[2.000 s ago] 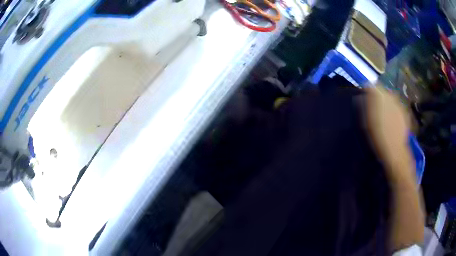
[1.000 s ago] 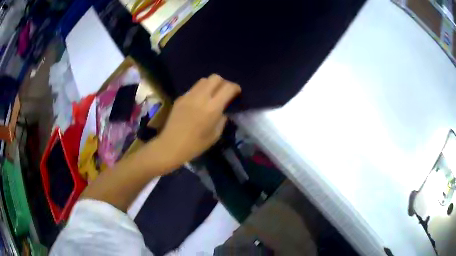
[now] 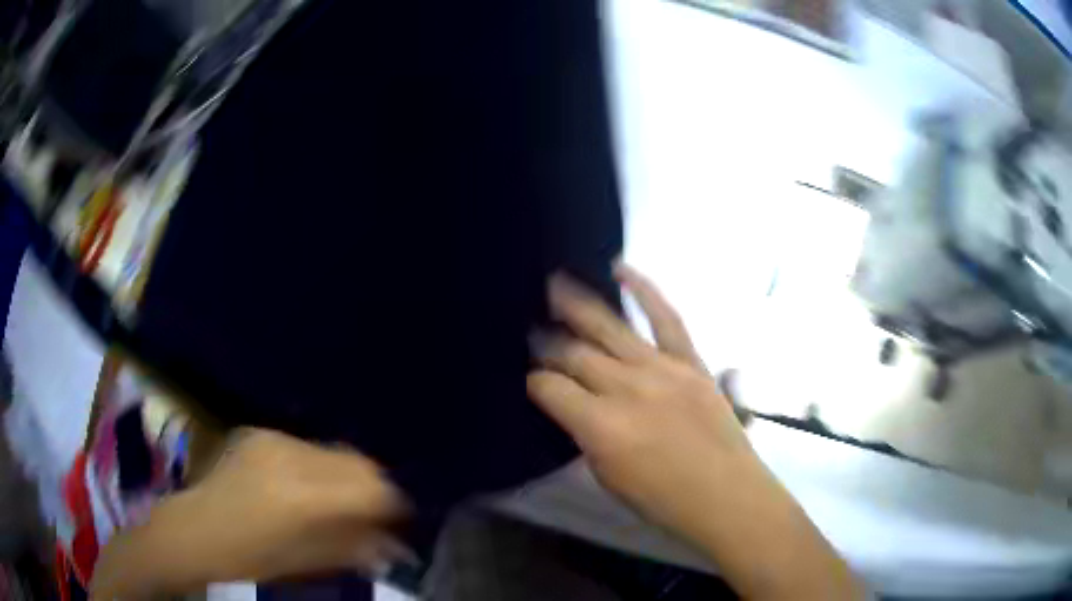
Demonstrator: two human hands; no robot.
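A large dark garment panel (image 3: 400, 235) lies over the left part of the white machine table (image 3: 717, 129). My right hand (image 3: 641, 393) rests on the panel's right edge, fingers spread, with some fingers on the cloth and one at its border. My left hand (image 3: 300, 499) is at the panel's lower left edge, blurred, its fingers curled at the cloth edge; the fingertips are partly hidden, and the hold is not clear. The white sewing machine head (image 3: 964, 235) stands at the right, blurred.
The supply box with pink and red items (image 3: 124, 452) is at the lower left. Red and yellow items (image 3: 100, 223) lie beyond the panel's left edge. The table's front edge (image 3: 940, 552) runs along the lower right.
The view has swung so the machine head shows at right. The panel now fills the centre. My right hand has come onto its right edge; my left hand is lower, at its near edge.
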